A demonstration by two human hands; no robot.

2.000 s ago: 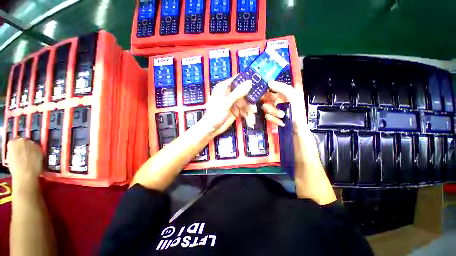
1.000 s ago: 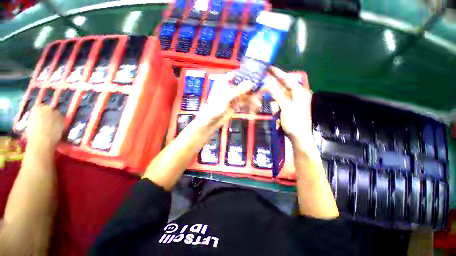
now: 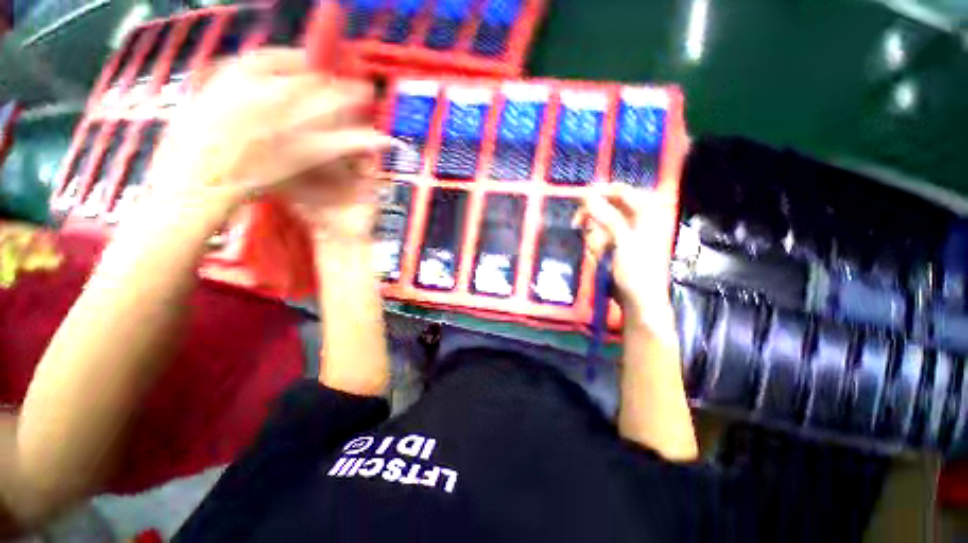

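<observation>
The red tray (image 3: 483, 300) lies in front of me. Its far row holds keypad phones (image 3: 519, 133) with bright blue screens up. Its near row holds open-backed phones (image 3: 496, 244) with white labels. My right hand (image 3: 621, 239) is at the tray's right side and holds a thin dark blue back cover (image 3: 601, 308) on edge, pointing towards me. My left hand (image 3: 342, 196) is blurred left of the tray, partly hidden behind another person's hand; whether it holds anything cannot be told.
Another person's blurred forearm and hand (image 3: 260, 133) reach across the left side, over the stacked red trays (image 3: 278, 249). Another red tray (image 3: 446, 55) of phones lies beyond. A black blister tray (image 3: 780, 366) is at right, above a cardboard box (image 3: 911, 493).
The phone earlier in my hands is no longer in them. My left hand has moved left. The other person's hand has come up and across. My right hand still holds the cover.
</observation>
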